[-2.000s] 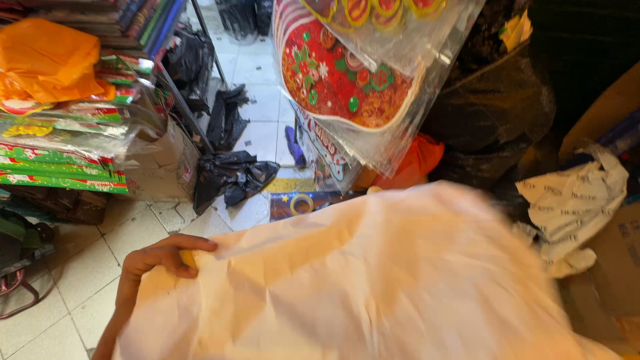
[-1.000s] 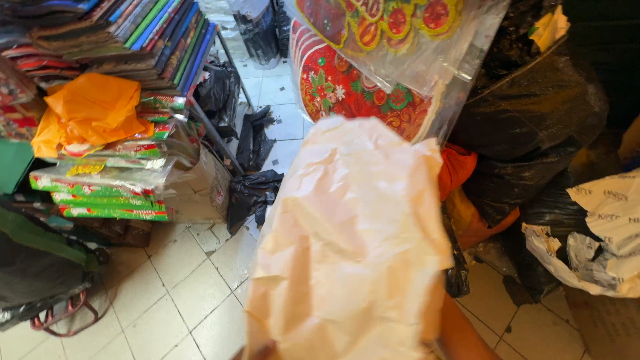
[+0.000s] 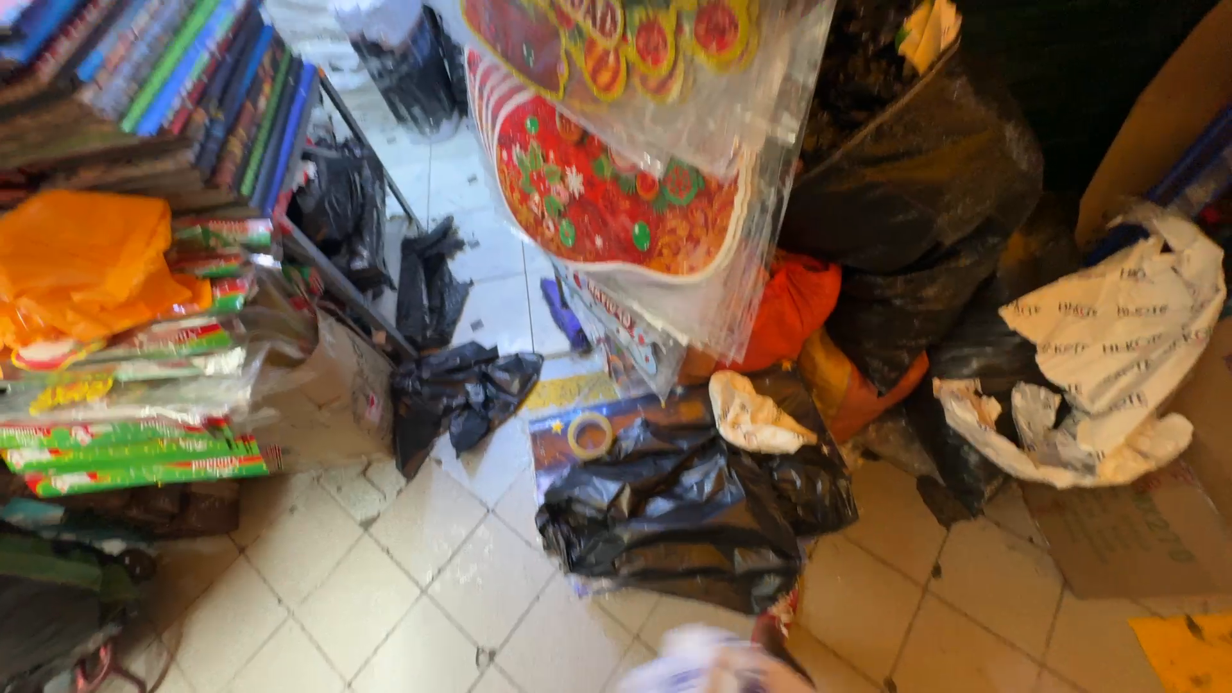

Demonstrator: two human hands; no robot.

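Observation:
Neither my left hand nor my right hand shows in the head view. A black plastic bag (image 3: 674, 520) lies crumpled on the tiled floor, over a flat printed sheet or box. A roll of tape (image 3: 590, 436) rests at the upper left of that bag, and a crumpled piece of pale paper (image 3: 756, 414) lies at its upper right. At the bottom edge is a blurred white and blue thing (image 3: 717, 664) that I cannot identify.
Plastic-wrapped red festive decorations (image 3: 616, 192) hang at the top middle. Left stand stacked packages (image 3: 135, 452) under an orange plastic bag (image 3: 87, 260). Large black bags (image 3: 914, 183), crumpled printed paper (image 3: 1116, 346) and flat cardboard (image 3: 1126, 529) are on the right.
The large sheet of pale paper, with a hand at its edge two seconds ago, has left the view. The black bag and tape roll on the floor now show in full.

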